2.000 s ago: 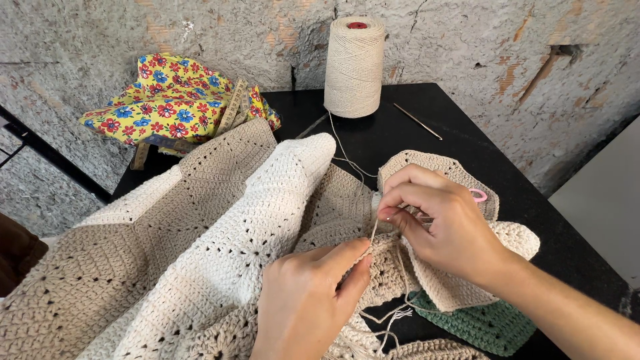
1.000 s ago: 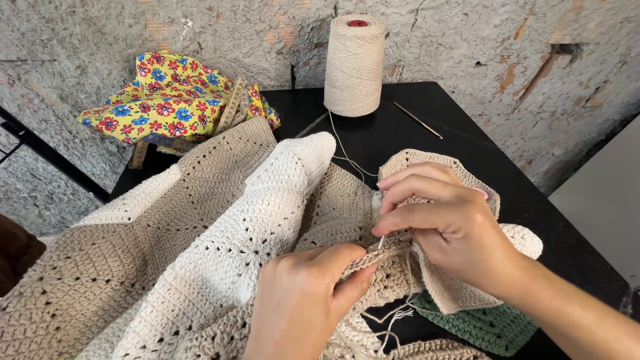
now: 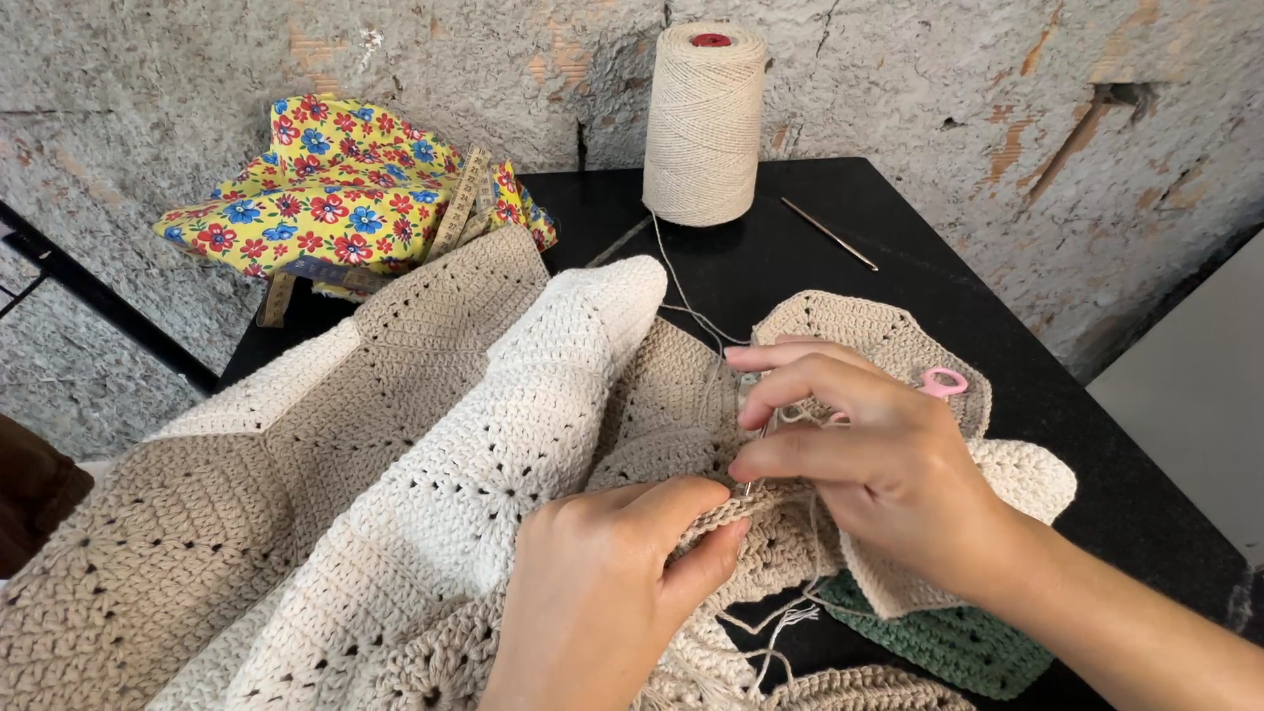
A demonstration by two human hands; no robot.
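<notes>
Pinched between the thumb and fingers of my left hand (image 3: pixel 622 573) is the edge of a beige crocheted piece (image 3: pixel 775 553). Just to its right, my right hand (image 3: pixel 879 454) holds a thin metal needle (image 3: pixel 750 487) between thumb and fingers, its lower end at that edge. My fingers cover most of the needle, so its exact kind cannot be told. Beige yarn hangs below the edge. A large joined crochet work in white (image 3: pixel 444 494) and beige (image 3: pixel 197 504) spreads to the left of my hands.
A cone of cream yarn (image 3: pixel 704 128) stands at the back of the black table (image 3: pixel 1066 464), beside a metal crochet hook (image 3: pixel 829 234). Floral cloth (image 3: pixel 336 197) and a measuring tape (image 3: pixel 459 202) lie back left. Pink-handled scissors (image 3: pixel 943 382) rest on a beige piece; a green crocheted piece (image 3: pixel 948 637) lies front right.
Two seconds ago my right hand's fingers were closer together above the edge; now they are more spread, with the needle upright at the edge. My left hand has stayed nearly in place.
</notes>
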